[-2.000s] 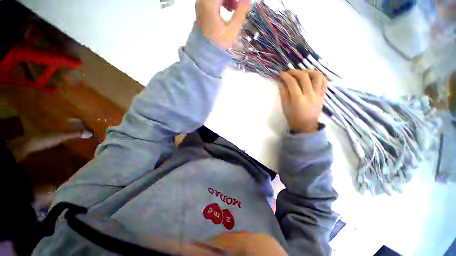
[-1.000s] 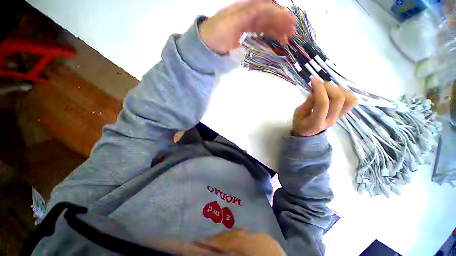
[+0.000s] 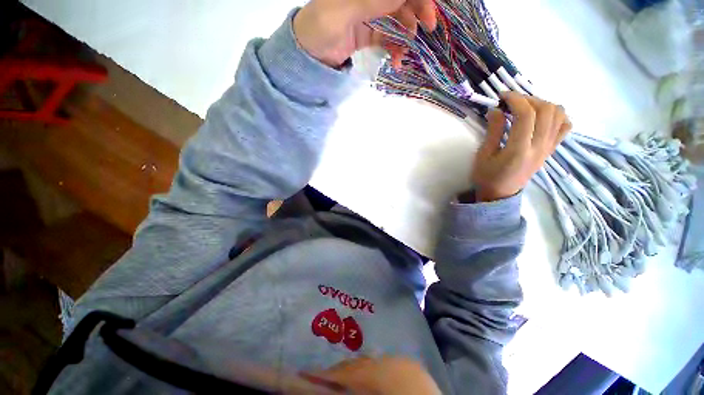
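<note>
A bundle of white-grey cables (image 3: 594, 181) lies on the white table, its pale plug ends fanned at the right. Black sleeves and white bands (image 3: 494, 81) mark where the multicoloured wires (image 3: 444, 46) begin. My left hand (image 3: 359, 27) is at the top edge, partly cut off, its fingers among the wire ends and holding some of them. My right hand (image 3: 525, 143) is closed around a cable just behind its black sleeve, at the near side of the bundle. Its fingers hide part of the cables.
The white table's (image 3: 370, 170) near edge runs along my body. A red stool (image 3: 50, 81) stands on the brown floor at left. Clear plastic bags (image 3: 687, 62) are at the upper right. A dark flat object (image 3: 583, 374) is at the bottom right.
My right hand has moved right and slightly up and now grips a cable. My left hand has moved from above the wires in among them, and some wires are drawn out towards it.
</note>
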